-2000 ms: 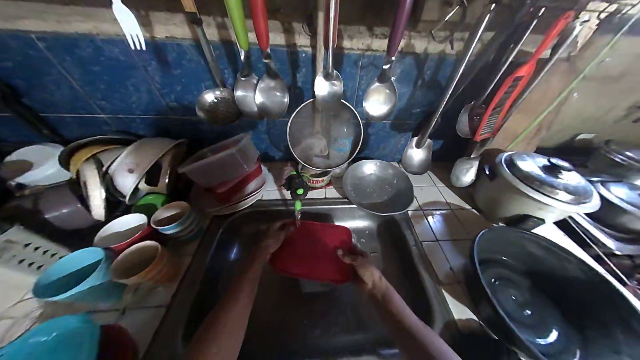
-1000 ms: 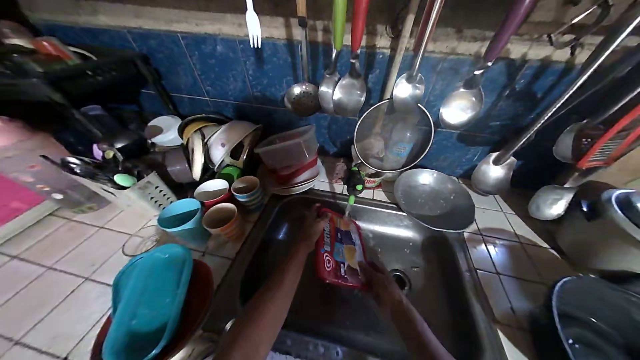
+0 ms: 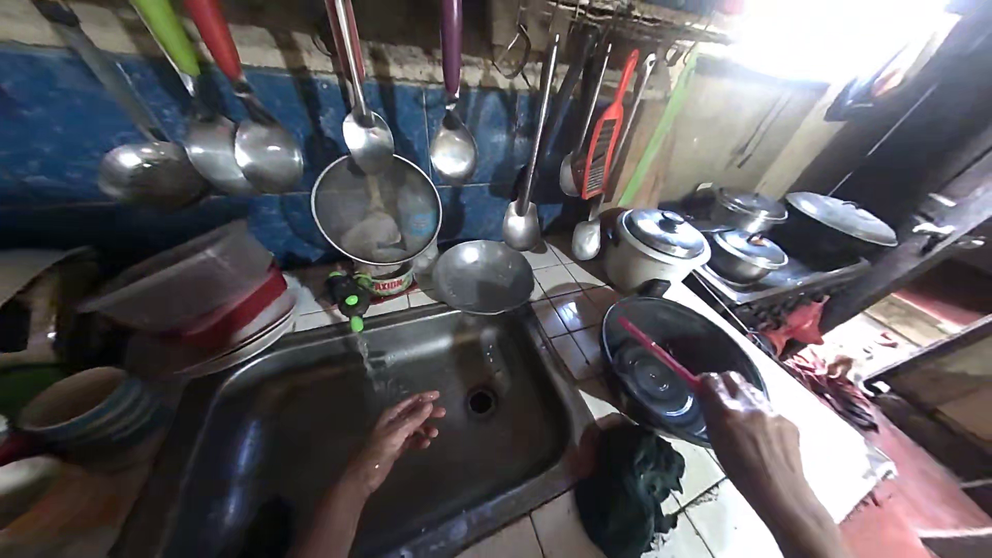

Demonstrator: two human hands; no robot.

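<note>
My left hand (image 3: 403,430) is over the metal sink (image 3: 310,473), fingers apart and holding nothing. Water runs from the tap (image 3: 354,301) with a green tip, just behind that hand. My right hand (image 3: 736,403) grips a thin red plastic item (image 3: 659,350), perhaps the container or lid seen edge-on, over the large black basin (image 3: 620,353) on the right counter. The part of it under my fingers is hidden. A dark wet cloth (image 3: 628,488) lies on the tiles between the sink and my right forearm.
Ladles and spoons hang along the blue tiled wall, with a red grater (image 3: 604,147). A strainer (image 3: 377,209) and a metal bowl (image 3: 483,277) stand behind the sink. Stacked containers (image 3: 194,287) and a cup (image 3: 85,407) are at left. A lidded pot (image 3: 657,244) and stove pots stand at right.
The red item has gone from over the sink to over the black basin in my right hand. My left hand has let go of it. The view has swung right.
</note>
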